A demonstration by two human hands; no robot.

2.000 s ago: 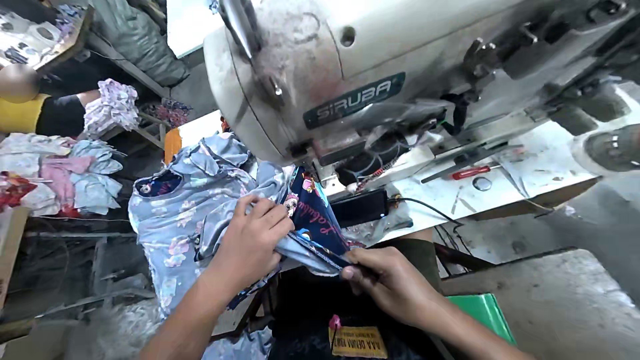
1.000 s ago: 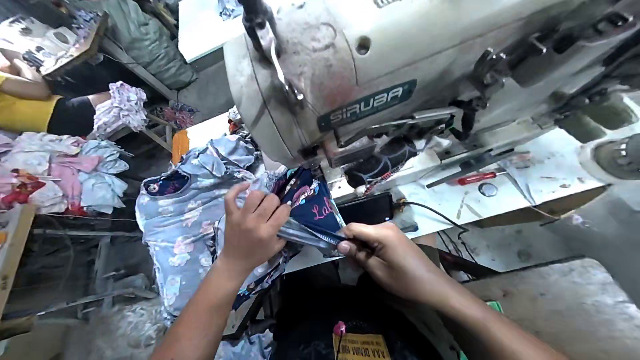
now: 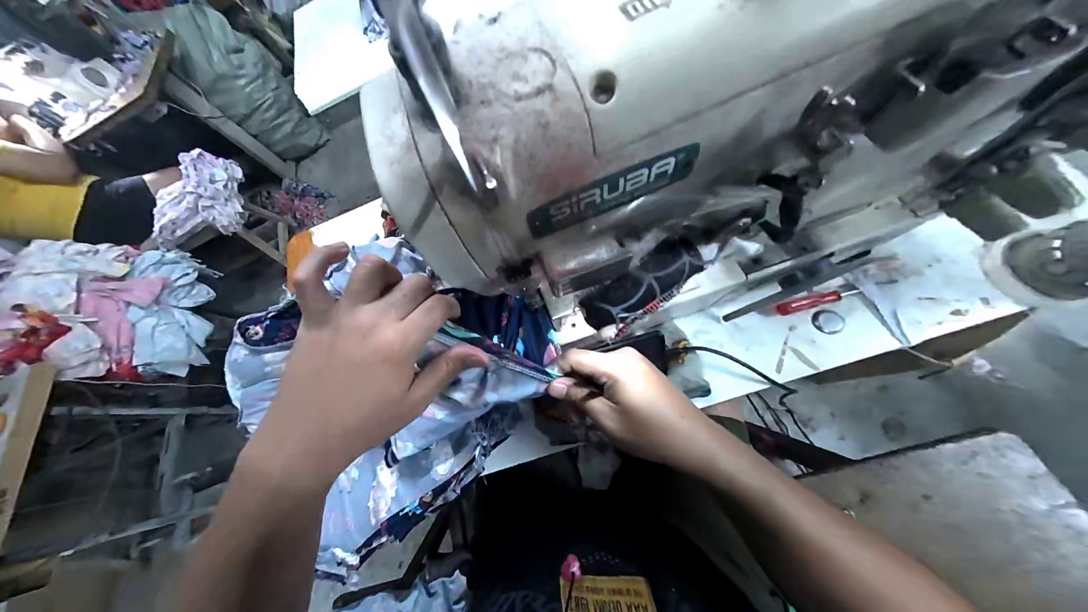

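A Siruba industrial sewing machine [image 3: 552, 127] fills the top of the view. Below its head lies a light blue printed garment [image 3: 382, 476] with a dark navy part [image 3: 501, 319] bunched near the presser foot area. My right hand [image 3: 620, 399] pinches the end of the garment's seam edge between thumb and fingers, close to the needle area. Over the cloth to the left is my left hand [image 3: 365, 331], its fingers raised and apart and its thumb beside the seam; whether the thumb touches the cloth cannot be told. The needle is hidden.
On the white machine table [image 3: 731, 374] lie a black phone-like object [image 3: 637, 347] with a cable, a red-handled screwdriver [image 3: 807, 303] and a small round metal disc [image 3: 827, 320]. Piled garments [image 3: 110, 306] lie at the left. Behind them a person in yellow [image 3: 42, 204] sits near a sack [image 3: 229, 76].
My left hand's fingers have lifted and spread from the cloth. The navy part with pink lettering, earlier laid flat, is now bunched. The view has moved closer to the machine.
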